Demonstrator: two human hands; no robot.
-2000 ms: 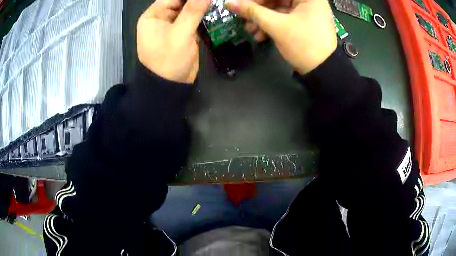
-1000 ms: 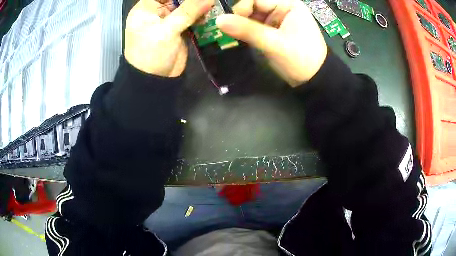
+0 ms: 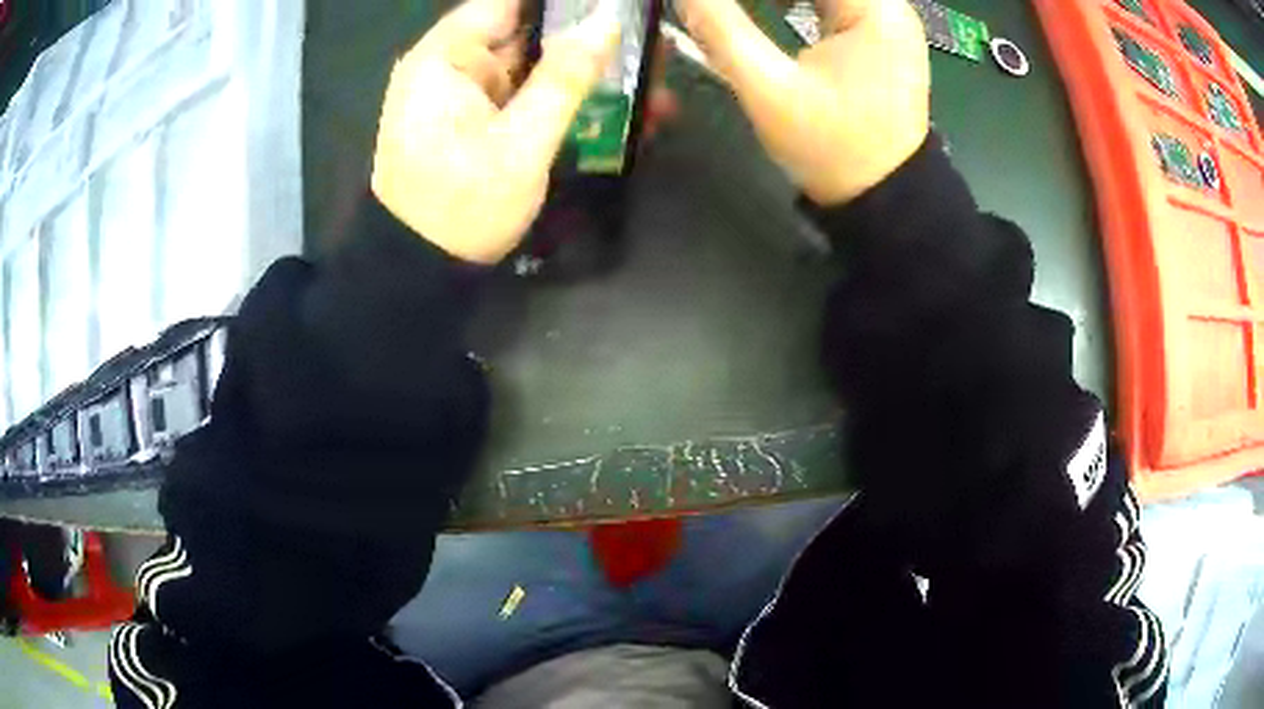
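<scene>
A black plastic housing with a green circuit board [image 3: 600, 135] in it is held upright at the top of the head view. Its upper end is cut off by the picture's edge. My left hand [image 3: 478, 132] grips it, thumb across the pale upper part of the board. My right hand [image 3: 818, 97] is just to its right, fingers apart. A slim silvery item shows blurred below its thumb, and I cannot tell whether the fingers hold it. A small pale plug [image 3: 528, 262] hangs below the device, blurred.
An orange-red tray [image 3: 1109, 236] with green boards stands at the right. A spare board [image 3: 957, 31] and a ring-like speaker [image 3: 1009, 56] lie at the upper right. White ribbed sheet [image 3: 153, 166] covers black shells [image 3: 104, 423] at the left. The bench's scratched front edge [image 3: 652, 478] crosses below.
The board now sits upright within the black housing in my left hand. My right hand has moved off it, to the right. The hanging plug has shifted left. The whole view has shifted slightly.
</scene>
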